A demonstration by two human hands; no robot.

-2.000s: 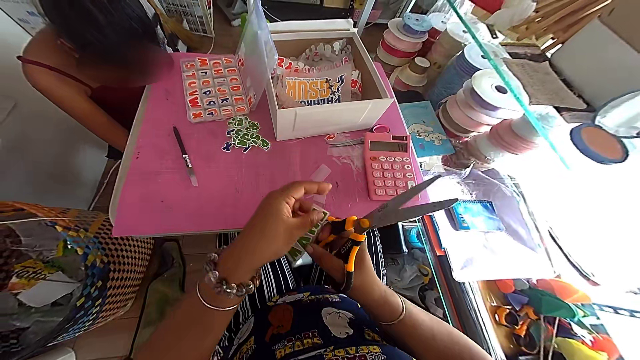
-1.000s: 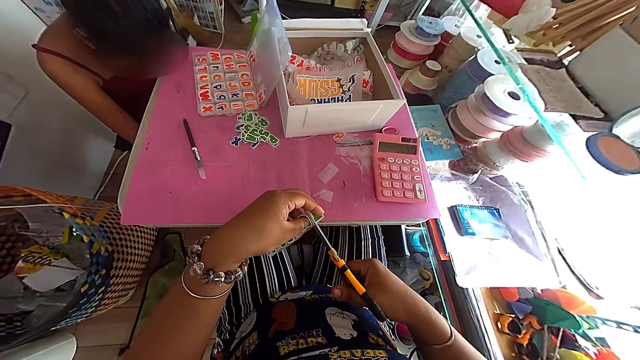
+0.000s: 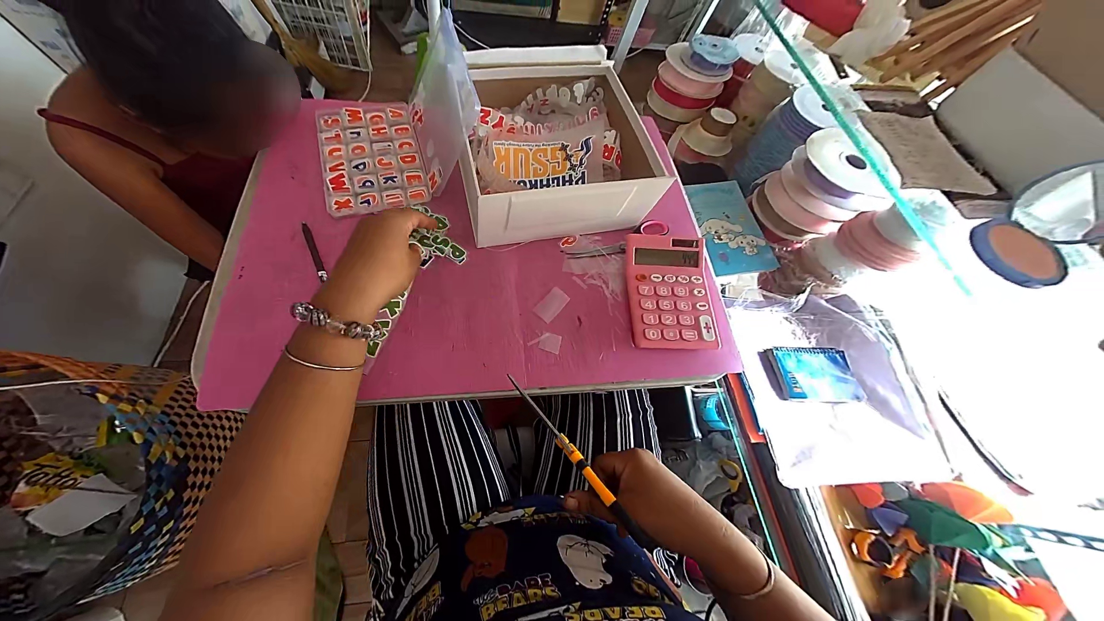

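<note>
My left hand [image 3: 379,259] reaches over the pink table, its fingers at a pile of green-and-white letter cutouts [image 3: 447,246]. A strip of green letters [image 3: 388,323] shows beneath the wrist, and seems to be held in that hand. Low over my lap, my right hand [image 3: 634,496] grips orange-and-black scissors [image 3: 586,470], seen edge-on with the blades toward the table. A compartment box of red letters [image 3: 366,159] stands with its clear lid up beyond the pile. Beside it is a white cardboard box [image 3: 569,207] of bagged letters.
A pink calculator [image 3: 673,293], small scissors [image 3: 595,250] and clear plastic scraps [image 3: 550,304] lie at the table's right. A pen [image 3: 313,250] is at left. Ribbon spools [image 3: 845,168] stand to the right, a woven basket [image 3: 172,457] at lower left. Another person [image 3: 164,112] sits at upper left.
My left hand has moved from near the scissors at the table's front edge forward and left to the green letter pile. The right hand stays low with the scissors.
</note>
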